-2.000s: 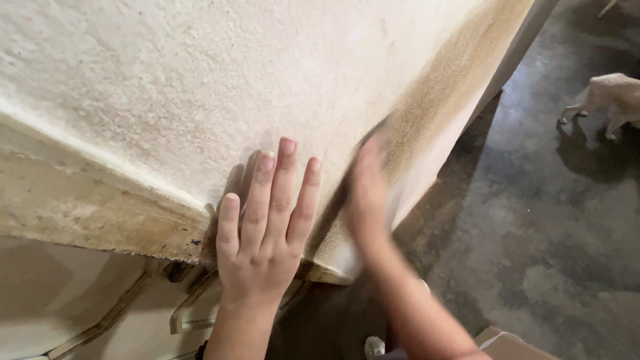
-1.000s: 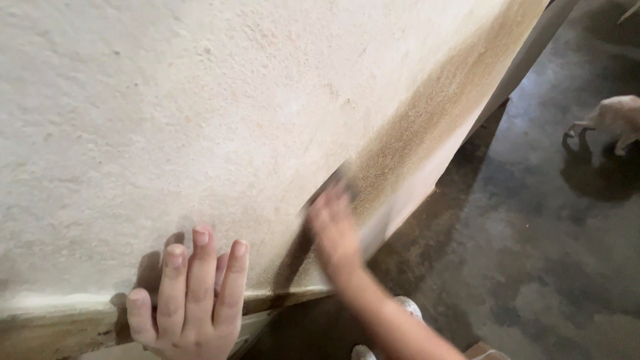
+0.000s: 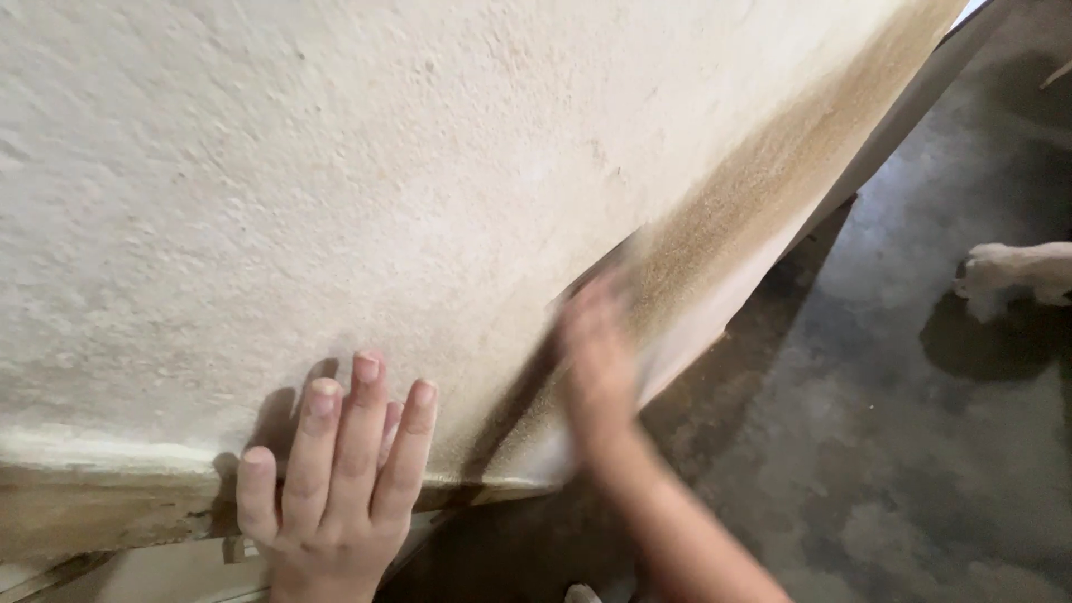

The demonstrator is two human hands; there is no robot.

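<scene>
My left hand [image 3: 343, 477] is at the lower left, fingers apart and pointing up, by the lower edge of a rough, whitish plastered wall [image 3: 377, 193]; nothing shows in it. Right of it, my right hand [image 3: 599, 335] is motion-blurred against the wall's brown-stained band [image 3: 737, 193]. A thin dark edge shows at its fingertips; whether that is a held object or a shadow I cannot tell. A long dark shadow runs down the wall from this hand.
A grey, mottled concrete floor [image 3: 837, 435] lies to the right. A pale four-legged animal [image 3: 1026, 272] stands there, partly out of view. Part of a light shoe [image 3: 582, 593] shows at the bottom. Below the wall's edge, at lower left, runs a brownish ledge [image 3: 109, 511].
The view has shifted, so more of the wall shows than two seconds ago. My right hand stays blurred along the stained band, my left hand near the wall's lower edge. The animal has turned.
</scene>
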